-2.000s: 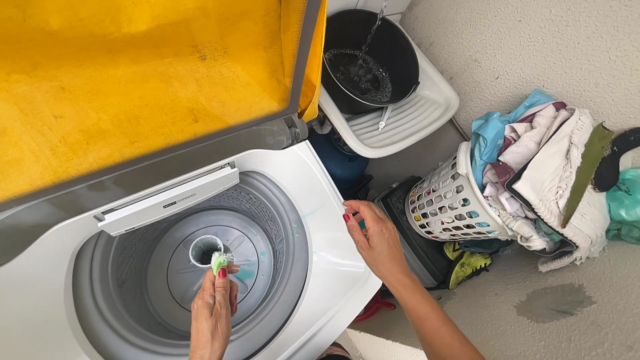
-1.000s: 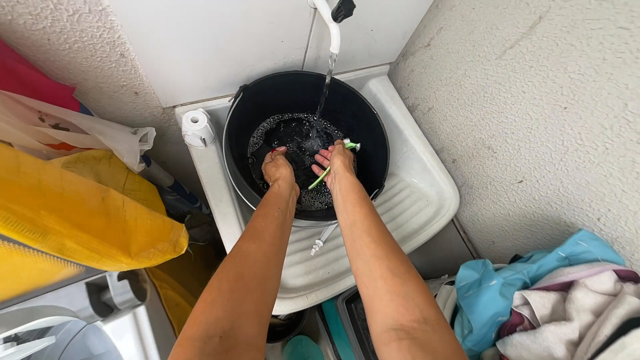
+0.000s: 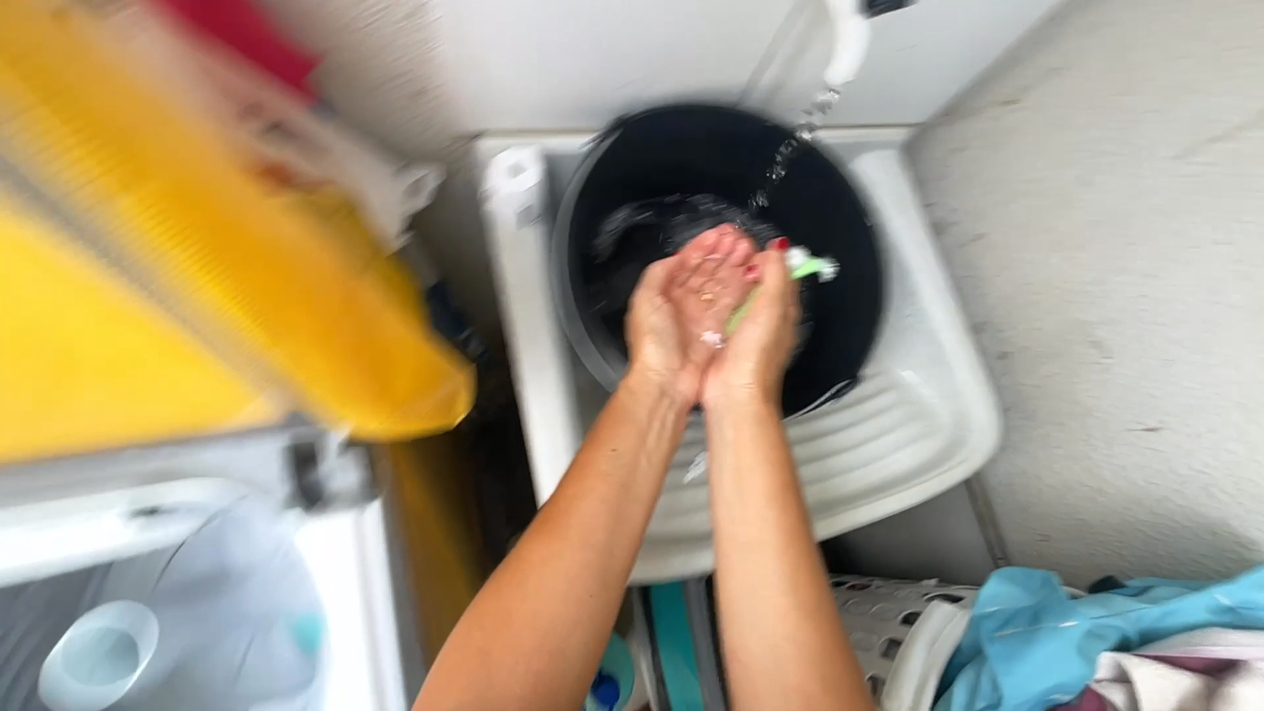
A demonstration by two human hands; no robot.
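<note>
My left hand (image 3: 681,306) and my right hand (image 3: 760,331) are cupped side by side, palms up, over a black bucket (image 3: 617,168). Some water appears to lie in the palms. A green brush (image 3: 812,267) with white bristles, like a toothbrush, is held between my right thumb and palm; its head sticks out to the right. Water runs from a white faucet (image 3: 846,44) into the bucket, behind my fingers. The bucket stands in a white laundry sink (image 3: 889,444) with a ridged washboard. The image is blurred.
At left stand an open washing machine (image 3: 360,583) and its yellow-covered lid (image 3: 148,326). A perforated laundry basket (image 3: 879,632) with blue and white clothes (image 3: 1047,622) is at lower right. Walls close in behind and at right.
One second ago my hands were apart, lower in the bucket; now they are cupped together. Two seconds ago they were at the washing machine, the left one holding the brush. The view has shifted.
</note>
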